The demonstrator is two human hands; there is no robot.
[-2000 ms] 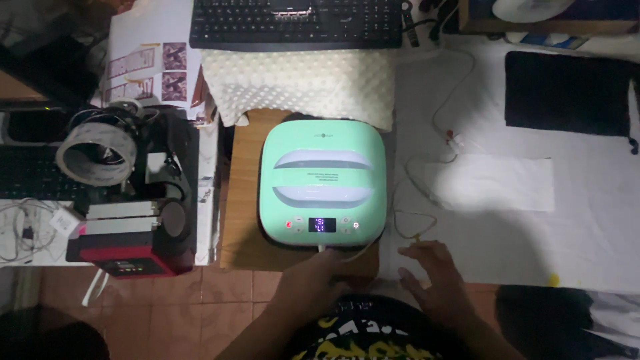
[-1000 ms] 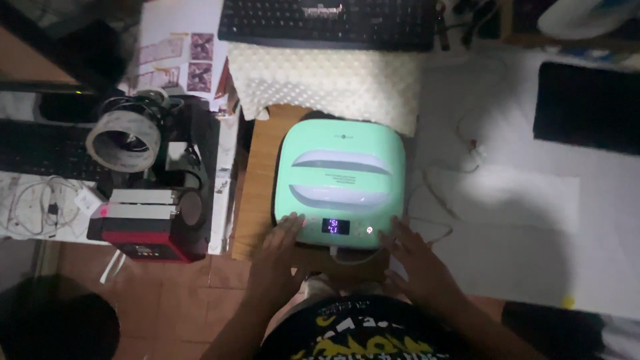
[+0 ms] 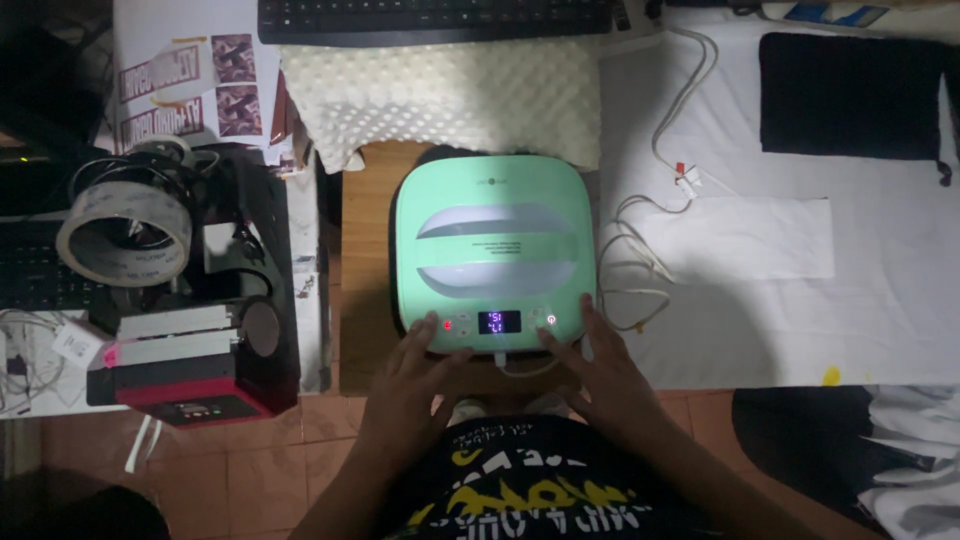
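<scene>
A mint-green portable heat press (image 3: 496, 247) with a lit display (image 3: 499, 322) rests on a wooden board (image 3: 367, 225), its cable leaving the near edge. My left hand (image 3: 412, 375) has its spread fingertips at the press's near left corner, beside the red-lit button. At the near right corner, next to the power button, lie the spread fingers of my right hand (image 3: 600, 356). Neither hand is closed around anything. What lies under the press is hidden.
Behind the press are a dimpled cream cloth (image 3: 465, 90) and a black keyboard (image 3: 435, 22). A tape roll (image 3: 124, 232) and a red-and-black device (image 3: 202, 397) stand left. On the white-covered table right lie a looping cable (image 3: 656, 142), a white sheet (image 3: 757, 240) and black fabric (image 3: 847, 97).
Two seconds ago my left hand was near the press's cable and my right hand was off to its right. Both now rest at the press's near corners.
</scene>
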